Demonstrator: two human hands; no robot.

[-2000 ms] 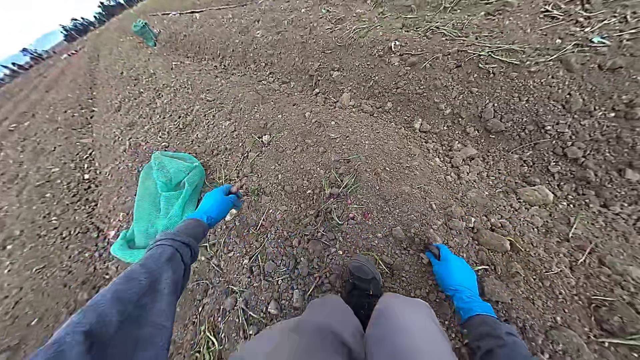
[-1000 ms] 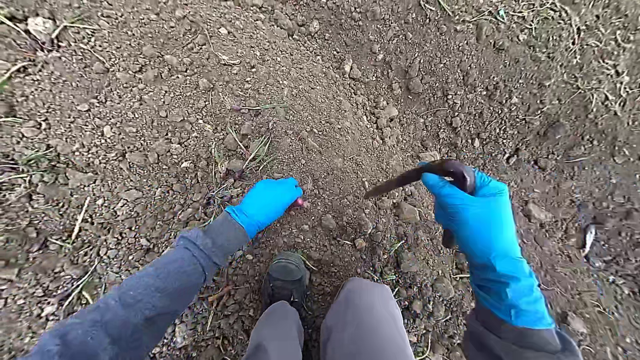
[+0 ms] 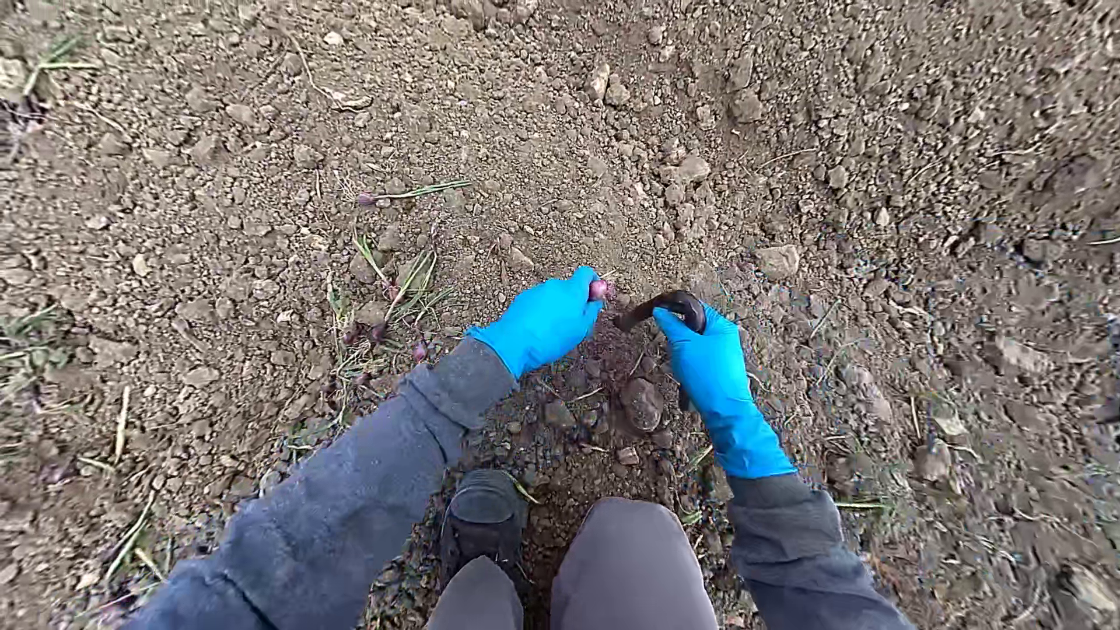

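Observation:
My left hand (image 3: pixel 544 324), in a blue glove, is closed on a small red onion bulb (image 3: pixel 598 290) that shows at its fingertips. Just right of it my right hand (image 3: pixel 707 354), also blue-gloved, grips a dark curved hand tool (image 3: pixel 669 306), its tip low over the soil beside the bulb. Whether the tip touches the soil I cannot tell. Pulled small onions with green leaves (image 3: pixel 411 289) lie left of my left hand, and a loose red bulb (image 3: pixel 420 351) rests near my left cuff. One more onion with a green stalk (image 3: pixel 376 199) lies farther up.
Loose brown soil with clods surrounds my hands. A stone (image 3: pixel 642 404) lies below the tool, and a paler one (image 3: pixel 778 261) is up to the right. My dark shoe (image 3: pixel 484 516) and grey-trousered knee (image 3: pixel 632 560) are at the bottom. Green leaves (image 3: pixel 26 337) lie at far left.
My two hands have come closer together, and the tool has moved to beside the left hand. The green mesh bag of the oldest frame is out of view, as the view has turned downward.

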